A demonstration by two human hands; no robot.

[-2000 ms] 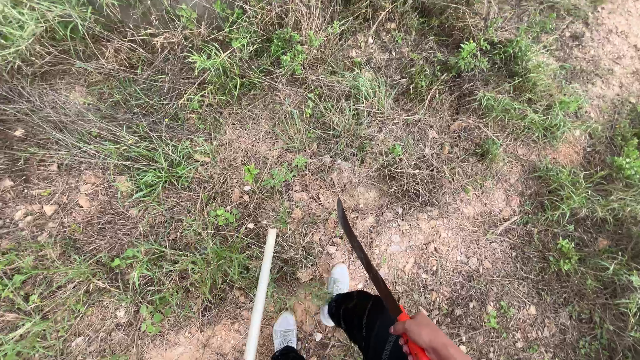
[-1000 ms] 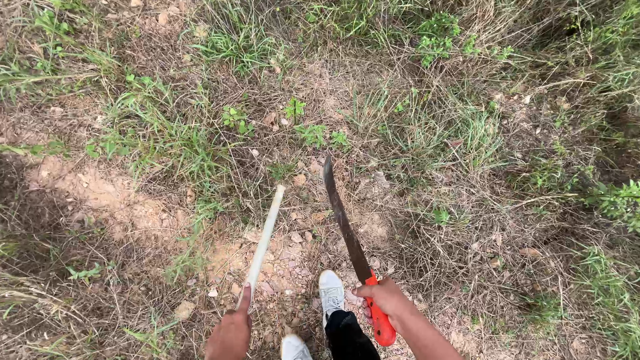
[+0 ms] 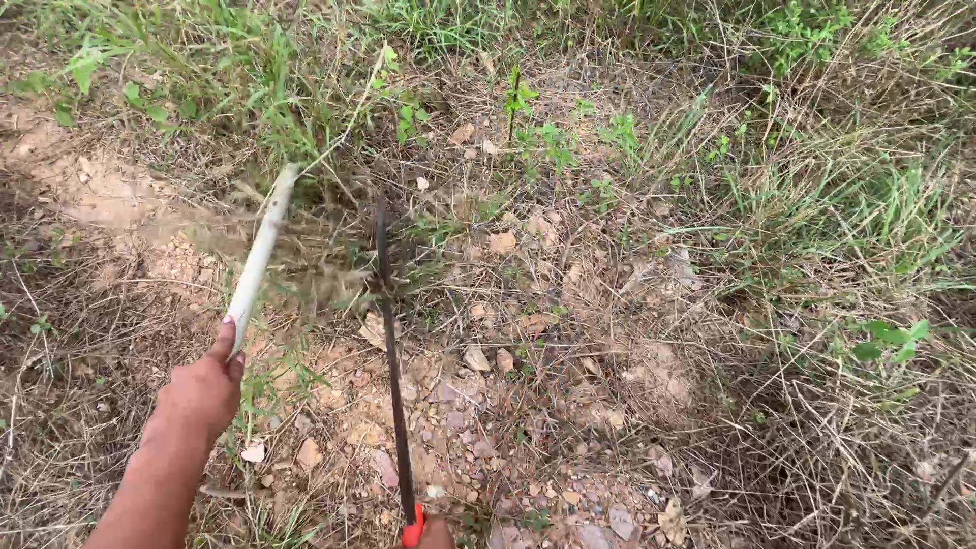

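My left hand (image 3: pixel 200 389) grips the lower end of a pale stick (image 3: pixel 263 255), which points up and away over the grass. A thin dry stem (image 3: pixel 352 114) rises from near the stick's far tip. At the bottom edge, my right hand (image 3: pixel 435 534) is mostly cut off by the frame and holds the orange handle (image 3: pixel 414 526) of a machete. Its dark blade (image 3: pixel 392 343) extends upward to the right of the stick, seen nearly edge-on. Around the blade's far part, grass and debris (image 3: pixel 320 267) are blurred.
Stony, bare soil (image 3: pixel 473 427) lies below. Green grass (image 3: pixel 252 69) grows at the upper left, small leafy plants (image 3: pixel 553 141) stand at the top middle, and dry brush (image 3: pixel 808 435) covers the right side. Loose stones (image 3: pixel 476 358) are scattered about.
Two seconds ago my left hand was out of view; now it is farther into view with the stick. The machete has turned from a slant to nearly upright in view. My shoes are out of view.
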